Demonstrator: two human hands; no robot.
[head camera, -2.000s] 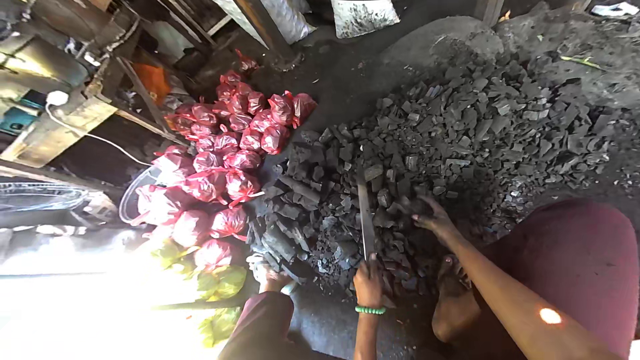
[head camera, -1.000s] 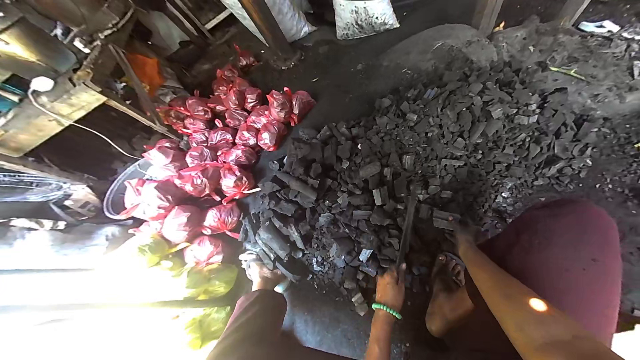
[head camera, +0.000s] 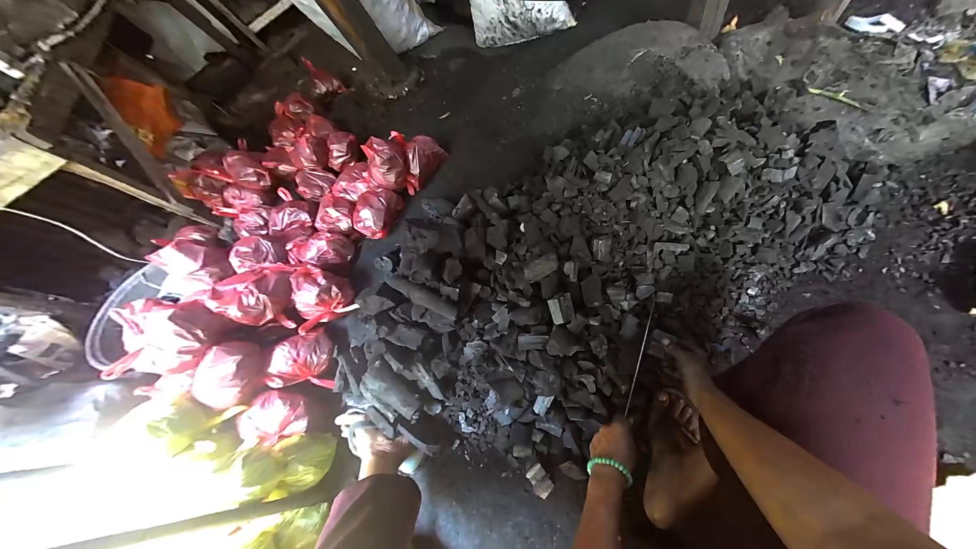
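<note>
My left hand, with a green beaded bracelet at its wrist, grips a long knife. Its thin blade points up and slightly right, seen nearly edge-on. Just right of the blade, my right hand holds a dark piece of charcoal above my bare foot; its fingers are partly hard to make out. Both hands are at the lower edge of a broad charcoal heap, with chunkier pieces on the left and smaller ones spreading to the upper right.
Many tied red plastic bags lie left of the heap, with yellow-green bags below them. My other foot stands at the heap's lower left. Pale sacks and a wooden post stand at the top. My knee is at the right.
My left hand has moved right with the knife, bringing the blade close beside my right hand. The blade's broad side showed earlier; now it appears thin. My right hand has come slightly lower.
</note>
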